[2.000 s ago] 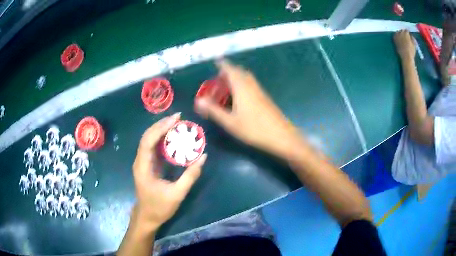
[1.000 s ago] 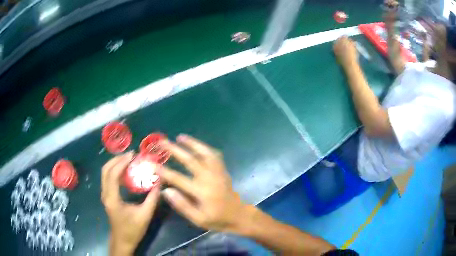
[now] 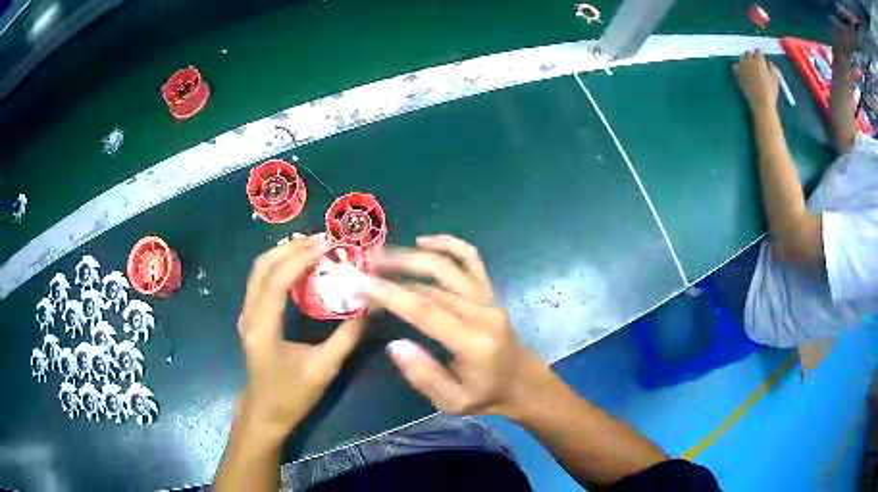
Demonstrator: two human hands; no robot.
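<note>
A red fan housing with a white impeller (image 3: 337, 284) fitted in it is held in my left hand (image 3: 279, 336), with fingers and thumb around its sides. My right hand (image 3: 452, 332) is spread at its right, with fingertips over the white blades; it holds nothing visible. Three red housings stand on the green bench: one (image 3: 355, 221) just behind the held one, one (image 3: 276, 190) farther left, and a paler-faced one (image 3: 153, 265) near the cluster. Loose white impellers (image 3: 91, 336) lie in a cluster at the left.
A scuffed white rail (image 3: 385, 106) divides the bench from the green belt, where a red housing (image 3: 186, 93) and white pieces lie. A grey post (image 3: 635, 24) rises by the rail. At right are a seated person (image 3: 818, 250), a red tray (image 3: 823, 82) and a blue stool (image 3: 688, 332).
My right hand has let go of the red housing it held two seconds ago, which now stands behind the held one. My right fingers have moved onto the fitted impeller. The camera view has shifted.
</note>
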